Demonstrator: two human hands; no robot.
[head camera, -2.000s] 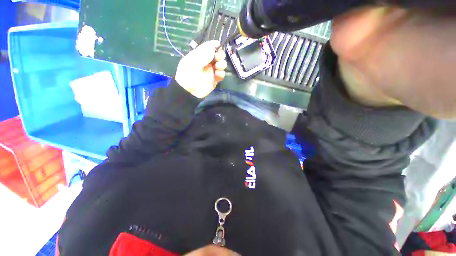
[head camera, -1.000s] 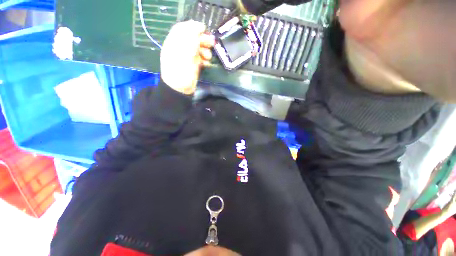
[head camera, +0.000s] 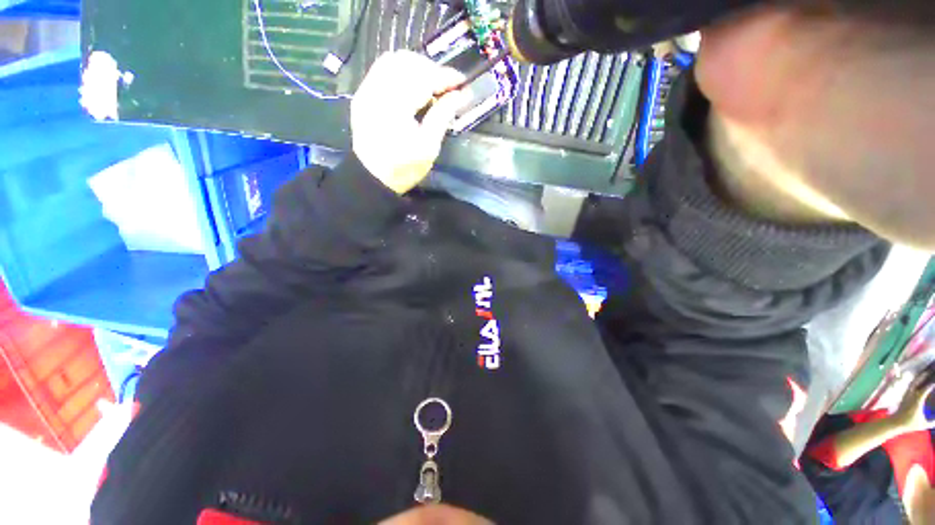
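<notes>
The front cover lies at an angle on the black ribbed mat, its dark grey centre partly hidden by my left hand and the tool. A small green circuit board with coloured wires shows at its upper edge. My right hand, large and blurred at the upper right, is shut on a black electric screwdriver with a yellowish tip ring. Its thin bit points down-left to my left fingertips. My left hand is at the cover's left side, fingers bent around the bit's end; what they pinch is unclear.
The ribbed mat lies on the green bench. A thin white wire and a small connector lie left of the hand. Blue-handled pliers are at the mat's right. Blue bins and a red crate stand left. Another person's arm shows lower right.
The view has shifted, so the bench shows further left. The screwdriver's ring and bit now reach over the cover to my left fingertips, which have moved over the cover's left part. More circuit board shows.
</notes>
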